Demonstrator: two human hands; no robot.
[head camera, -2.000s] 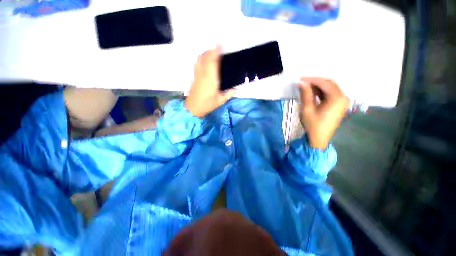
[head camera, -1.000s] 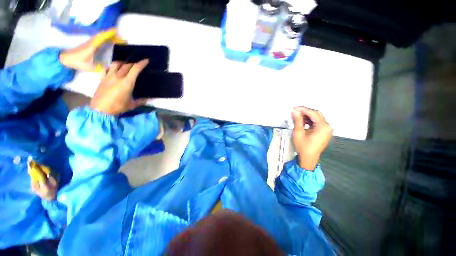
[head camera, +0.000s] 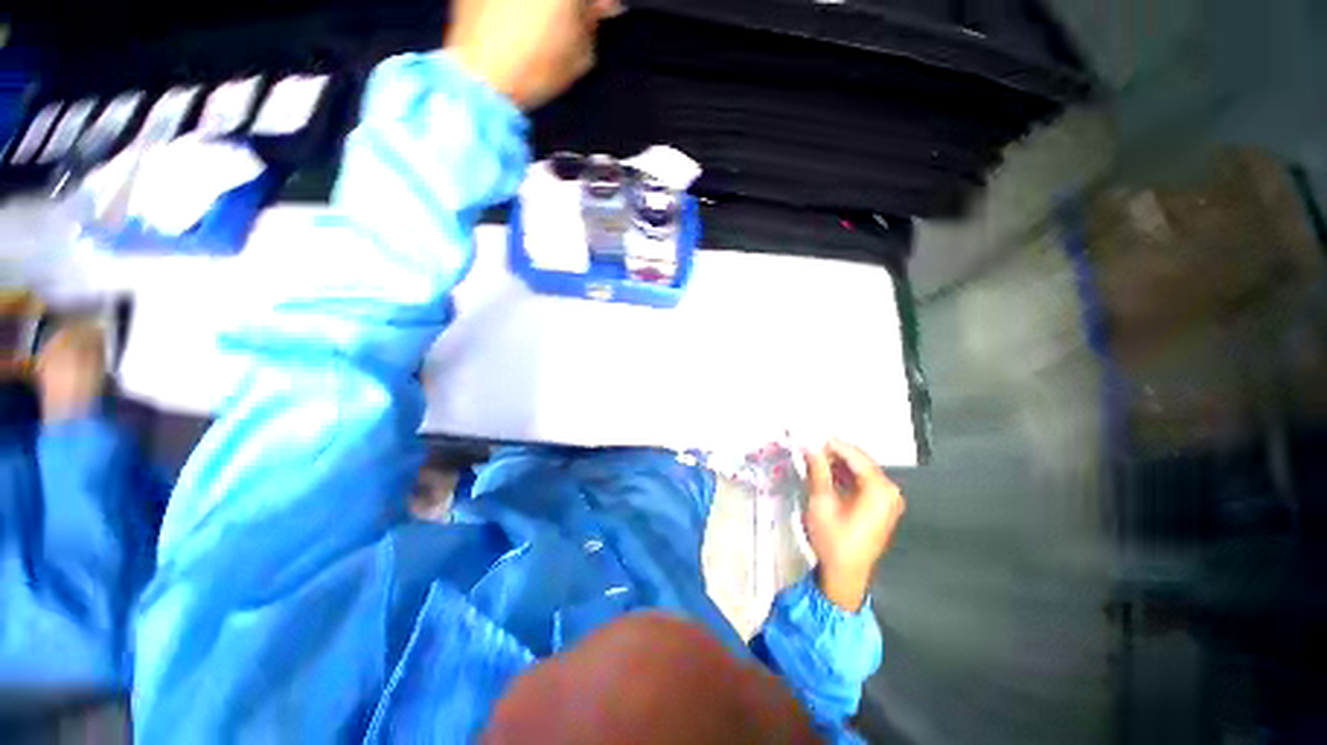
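My left hand (head camera: 527, 44) is raised at the top edge, over the dark rack or conveyor (head camera: 815, 102). The picture's edge cuts it off, and I cannot tell whether it holds anything. My right hand (head camera: 856, 517) is at the front edge of the white table (head camera: 786, 357), near its right end. Its fingers are bent with thumb and forefinger close together; any small piece between them is too blurred to tell. Tiny clear-white scraps with red specks (head camera: 768, 463) lie beside its fingertips. No phone is clearly visible on the table.
A blue bin (head camera: 600, 291) with bottles and white wipes stands at the table's back. Another blue bin (head camera: 240, 218) with white material is at the left. Pale rectangles (head camera: 168, 114) line the dark surface at the upper left. A neighbour's hand (head camera: 70, 367) is at the far left.
My left hand has left the dark phones at the neighbour's hand and moved up over the rack. The view has shifted; the phones no longer show. My right hand stays by the table's front edge.
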